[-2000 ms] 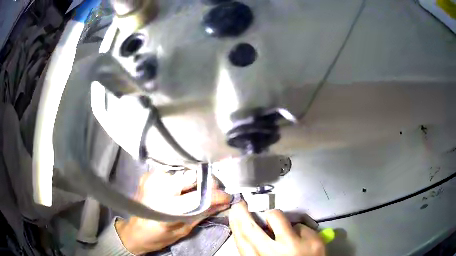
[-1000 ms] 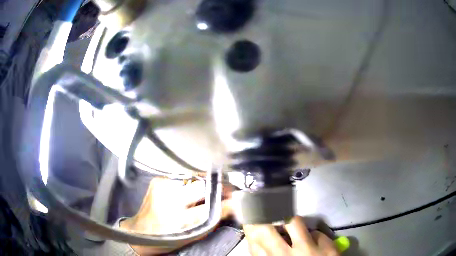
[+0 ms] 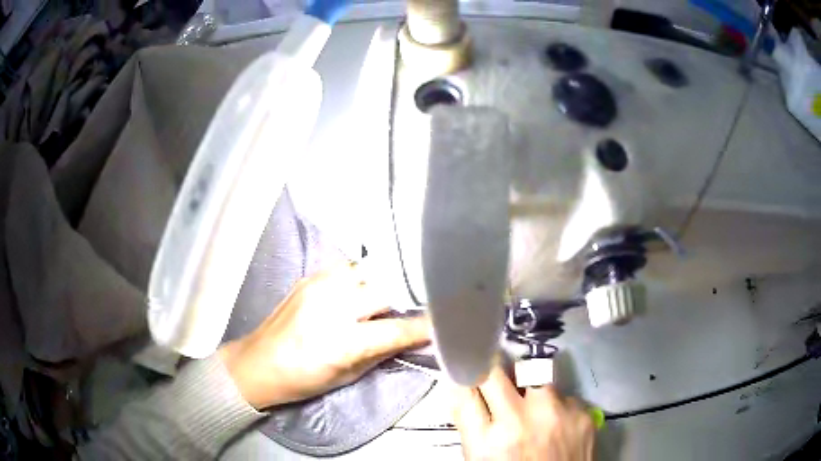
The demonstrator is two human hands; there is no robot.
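My left hand [image 3: 320,338] lies on a grey cloth piece [image 3: 347,419] left of the sewing machine's needle area, its index finger pointing right under the machine head [image 3: 549,189]. My right hand [image 3: 527,428] is at the bottom, close to the left fingertips, with its own fingertips partly behind the machine's front parts. A small yellow-green end [image 3: 596,417] shows beside my right hand; what it belongs to is hidden. The needle and the exact finger contact are hidden behind a long pale guard-like part [image 3: 466,243]. A pale thread line runs at the cloth's edge.
A white translucent lamp-like piece [image 3: 221,216] on a blue tube stands left of the head. Brown-grey cloth [image 3: 108,194] is heaped at the left. A pale tension knob [image 3: 611,303] sticks out in front. A white item with yellow [image 3: 801,85] is at the upper right.
The view has shifted, showing more of the machine head, lamp piece and left cloth. The blurred curved guard now appears as an upright pale bar. Both hands remain close together at the needle area.
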